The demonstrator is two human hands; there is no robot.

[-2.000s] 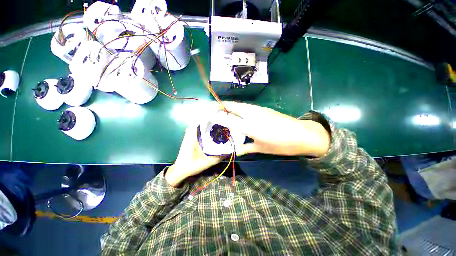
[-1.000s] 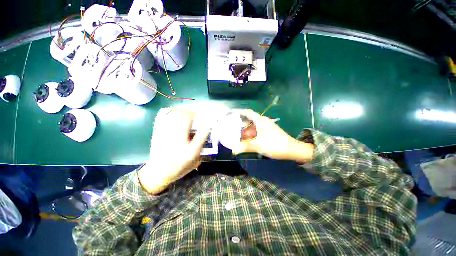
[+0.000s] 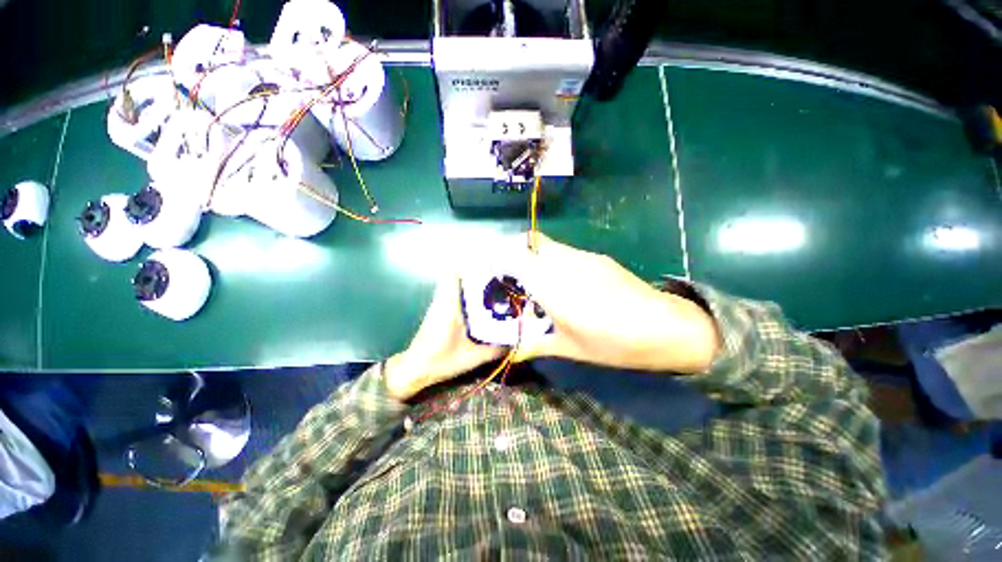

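A white housing (image 3: 479,318) with a dark round centre is held in front of my body at the bench's near edge. My left hand (image 3: 437,349) grips its left side and underside. My right hand (image 3: 582,302) is on its right side; its fingers are overexposed and hard to make out. Thin red and yellow lead wires (image 3: 510,368) hang from the opening towards my shirt. Another yellow-orange wire (image 3: 535,209) rises above my right hand towards the screw feeder.
The screw feeder (image 3: 461,148) stands behind my hands. White cylindrical housings (image 3: 297,198) with tangled wires are piled at back left. Several white ball heads (image 3: 189,288) with black centres lie at left. A black arm (image 3: 621,49) is beside the feeder. A stool (image 3: 220,437) is below left.
One second ago my hands were further apart, with white parts between them and the dark centre hidden. Now they are together around the housing, its dark centre facing up and wires hanging down.
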